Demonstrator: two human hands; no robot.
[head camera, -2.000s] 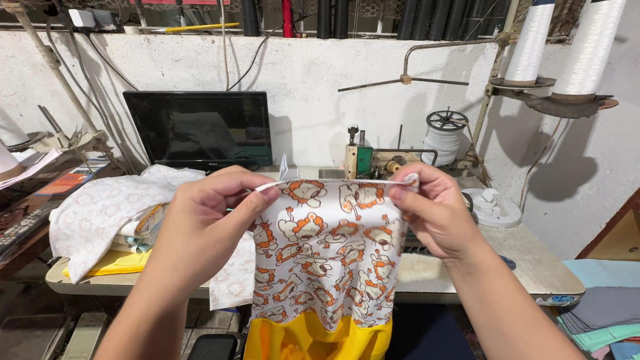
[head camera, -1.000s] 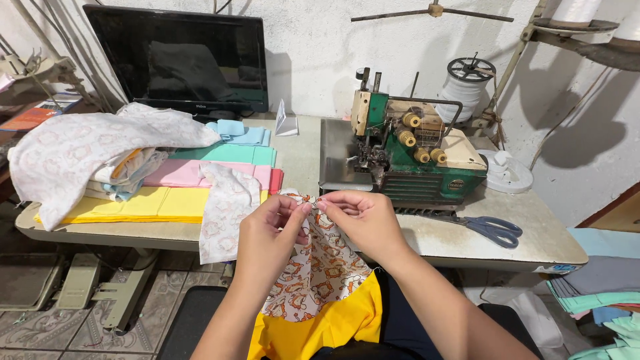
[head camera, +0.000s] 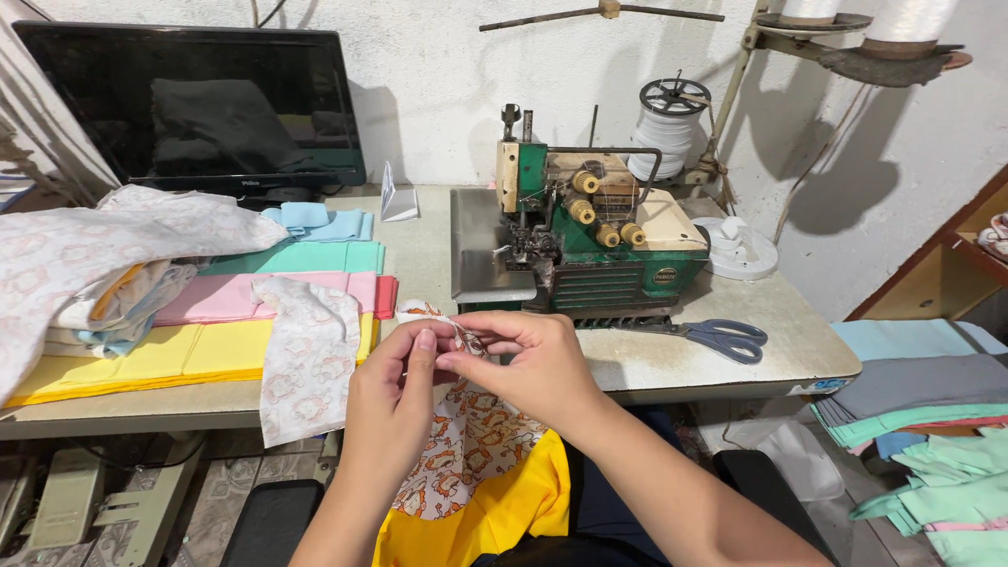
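Between my two hands is the upper edge of a printed fabric piece (head camera: 465, 453), white with orange and brown figures, joined to yellow fabric (head camera: 504, 504) that hangs over my lap. My left hand (head camera: 398, 386) pinches the edge between thumb and fingers. Close beside it, my right hand (head camera: 524, 362) holds the same edge, fingertips nearly touching the left ones. Just beyond my hands stands a green and cream overlock sewing machine (head camera: 614, 276) with several tan tension knobs. Dark-handled scissors (head camera: 724, 339) lie to its right.
Folded fabrics in yellow (head camera: 213, 346), pink and green are stacked left on the table, with a loose printed strip (head camera: 309, 370) over the front edge. A Philco monitor (head camera: 197, 110) stands behind. Thread cones (head camera: 909, 24) hang upper right; more folded cloth (head camera: 921, 386) lies at lower right.
Two seconds ago my hands held the printed edge spread wide and raised; now they are close together and lower, the edge bunched between them. The view has tilted down.
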